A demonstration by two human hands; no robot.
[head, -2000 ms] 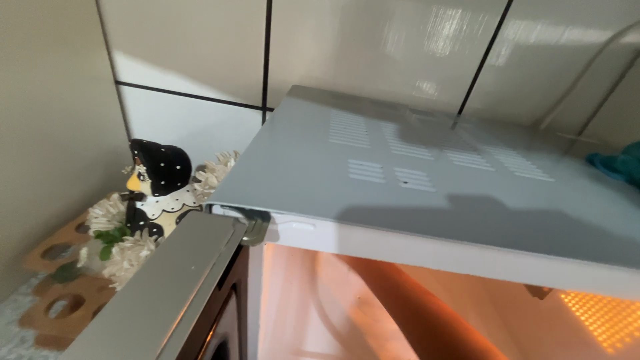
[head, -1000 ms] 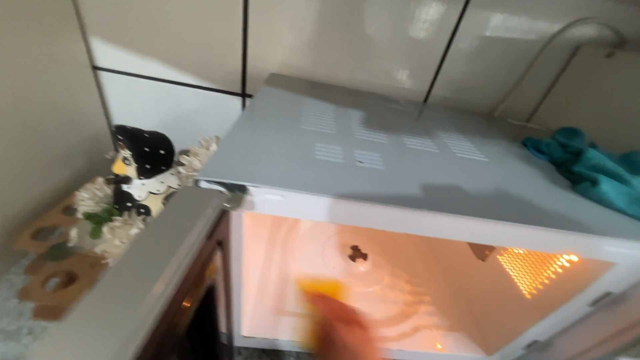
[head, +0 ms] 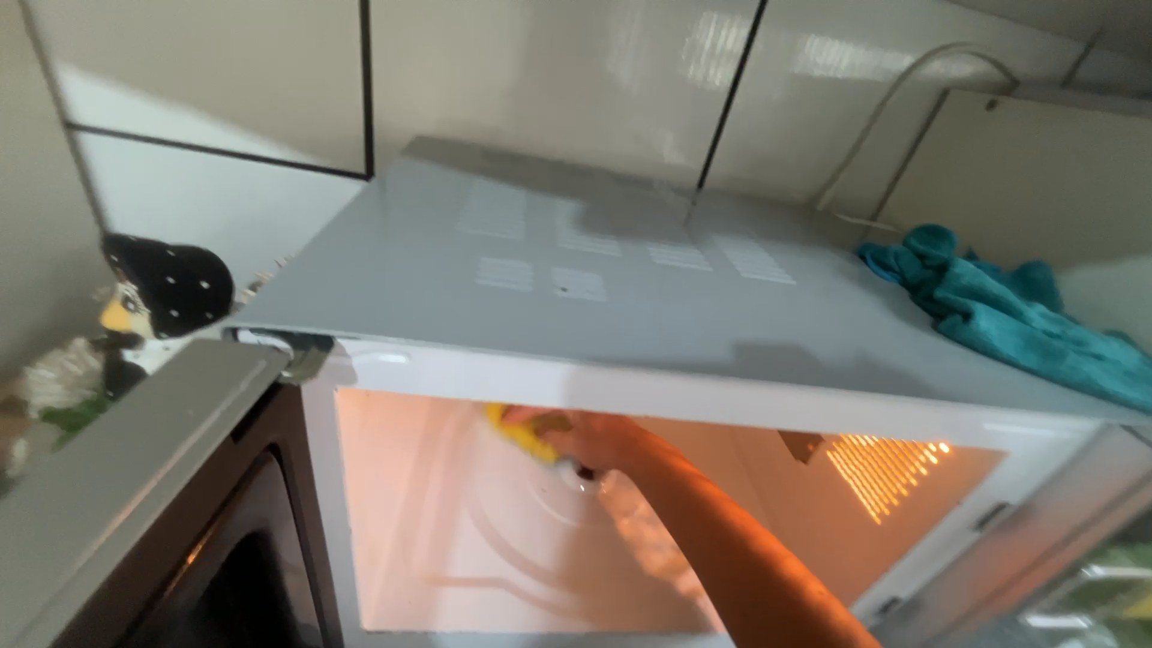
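My right hand (head: pixel 589 439) reaches deep into the lit cavity of a microwave oven (head: pixel 585 315), its forearm entering from the lower right. It holds a yellow sponge (head: pixel 522 434) against the cavity's floor or back part; which one is hard to tell. Just below the hand sits the dark turntable coupler, partly hidden by it. The microwave door (head: pixel 153 468) stands wide open at the left. My left hand is out of view.
A crumpled teal cloth (head: pixel 1008 306) lies on the right of the microwave's top. Behind the door stand a black-and-white polka-dot hen figurine (head: pixel 171 288) and pale flowers (head: pixel 63 373). A white cable (head: pixel 886 103) runs along the tiled wall (head: pixel 540 90).
The hand with the yellow sponge has moved from the front of the cavity farther in. The view has shifted and come closer to the microwave.
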